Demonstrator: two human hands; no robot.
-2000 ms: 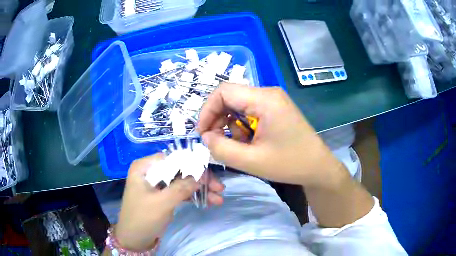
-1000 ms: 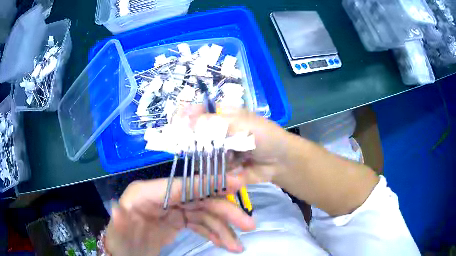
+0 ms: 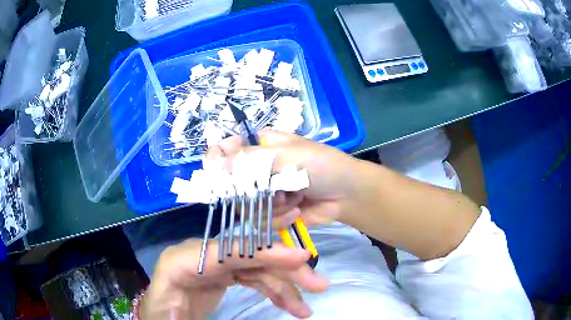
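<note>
My right hand [image 3: 300, 175] holds a fanned row of slim metal rods [image 3: 241, 228] by their white tabs [image 3: 247, 178]. The rods point down, side by side; the leftmost hangs tilted and lower. The nippers [image 3: 300, 239] are also in my right hand, black tip up over the tub, yellow-orange and black handles below the palm. My left hand [image 3: 231, 269] is just below and behind the rod ends, palm up, fingers spread; whether it touches the rods is unclear. A clear plastic tub [image 3: 316, 112] of loose tabbed rods stands in the blue tray [image 3: 341, 94].
An empty clear container [image 3: 116, 134] leans on the tray's left side. Side tubs [image 3: 53, 94] hold more rods at left, and another tub [image 3: 172, 22] stands behind. A digital scale [image 3: 382, 37] and clear bags [image 3: 482, 31] are at right. Packed bags [image 3: 94, 290] lie below left.
The rods, earlier bunched in my left hand, now hang from my right hand. My left hand has opened beneath them. Since the last earlier frame, both hands shifted slightly and the leftmost rod sits lower.
</note>
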